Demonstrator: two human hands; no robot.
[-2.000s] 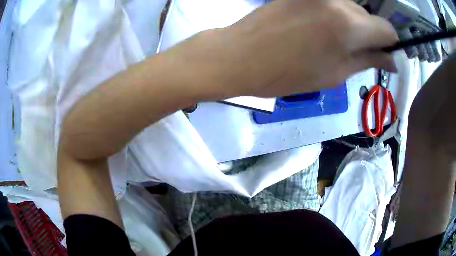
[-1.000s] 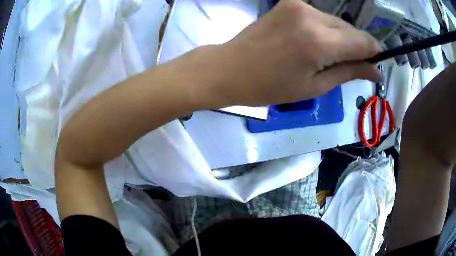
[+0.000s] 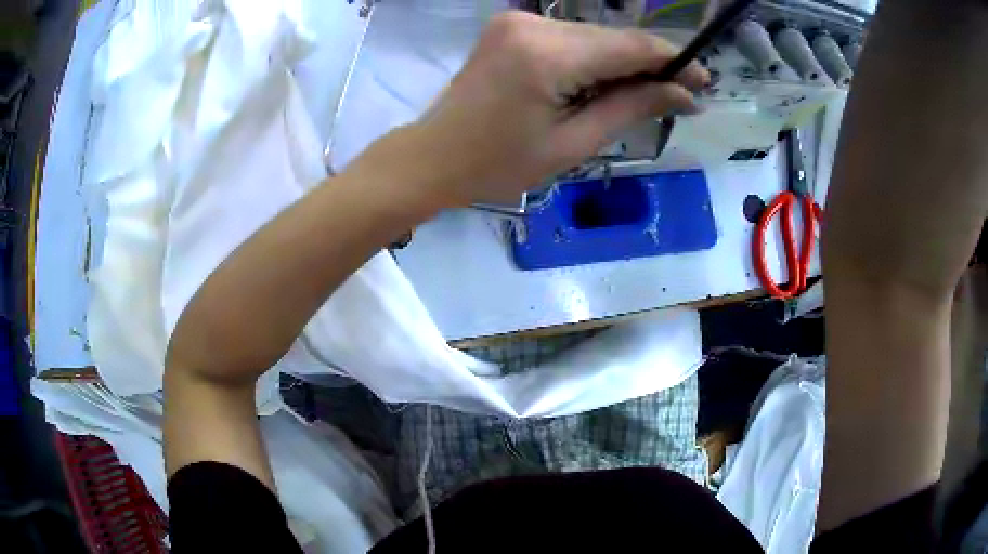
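My left hand [image 3: 553, 97] is raised over the middle of the table, its fingers closed on a thin dark rod-like tool [image 3: 710, 38] that points up and right. My right forearm [image 3: 883, 357] rises along the right side; its hand is cut off by the top edge. The grey-white overlock machine [image 3: 737, 103] is behind my left hand, with several grey tension dials [image 3: 800, 52] at its upper right. The blue machine base [image 3: 677, 216] with a dark oval hole lies below it. My left hand hides part of the machine.
Red-handled scissors [image 3: 789, 243] lie right of the blue base. White fabric [image 3: 228, 206] covers the left side and hangs across the lap in checked clothing. More white pieces [image 3: 775, 460] are at lower right. A red basket [image 3: 114, 498] is at lower left. Dark specks dot the white table [image 3: 574, 298].
The view has shifted. My left hand and the dark tool have moved left, off the blue base, whose hole now shows. The tool now tilts more steeply. My right arm stands more upright.
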